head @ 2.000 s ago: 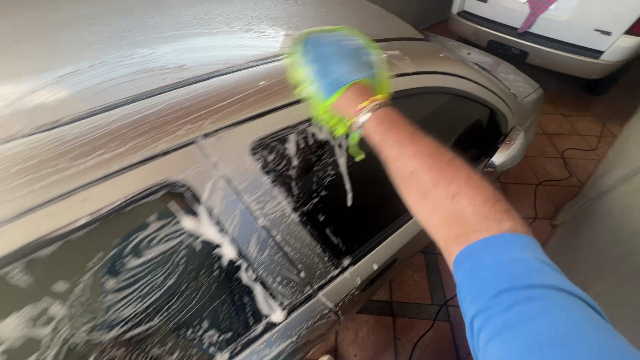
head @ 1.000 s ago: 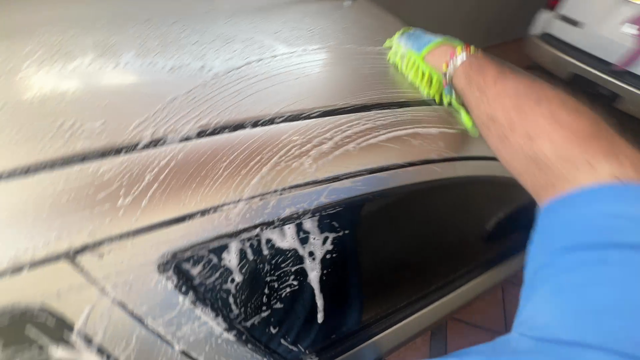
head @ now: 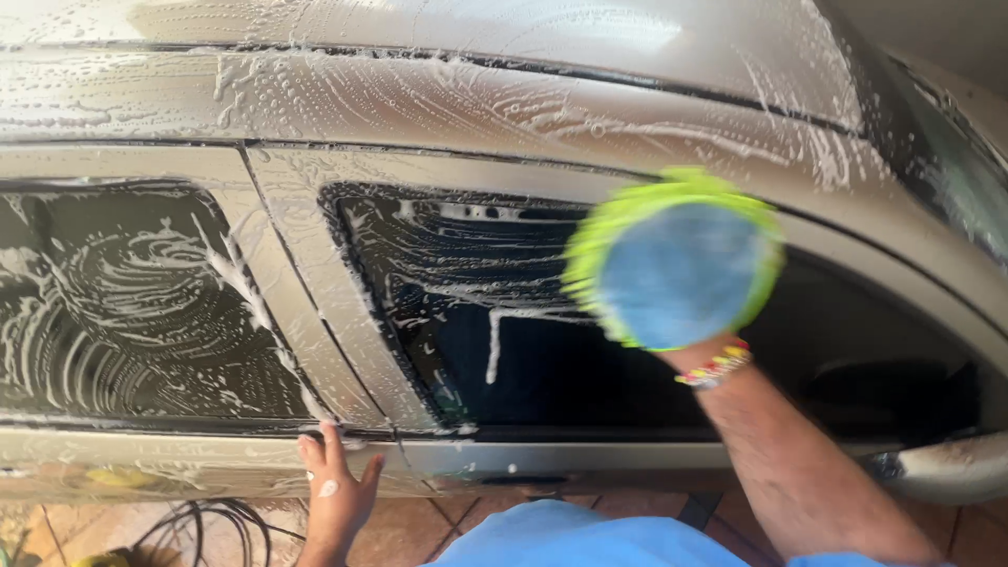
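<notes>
My right hand is hidden inside a blue and lime-green microfiber wash mitt [head: 681, 264], blurred by motion, which lies against the upper part of the car's front side window [head: 535, 370]. Only the beaded wrist shows below the mitt. White suds streak the glass to its left. My left hand [head: 335, 480], bare and spotted with foam, rests with spread fingertips on the door just below the windows, near the seam between the two doors. The rear side window [head: 142, 307] carries swirled suds, as does the beige roof [head: 488, 102] above.
The side mirror [head: 957, 468] juts out at the lower right, near my right forearm. A coiled black hose or cable [head: 209, 528] lies on the tiled floor [head: 402, 531] at the lower left, beside a yellow object [head: 102, 559]. The windshield [head: 953, 181] is at the far right.
The mitt has come down from the roof onto the front side window, where new horizontal suds streaks show. My left hand is now in view on the door. The view has shifted.
</notes>
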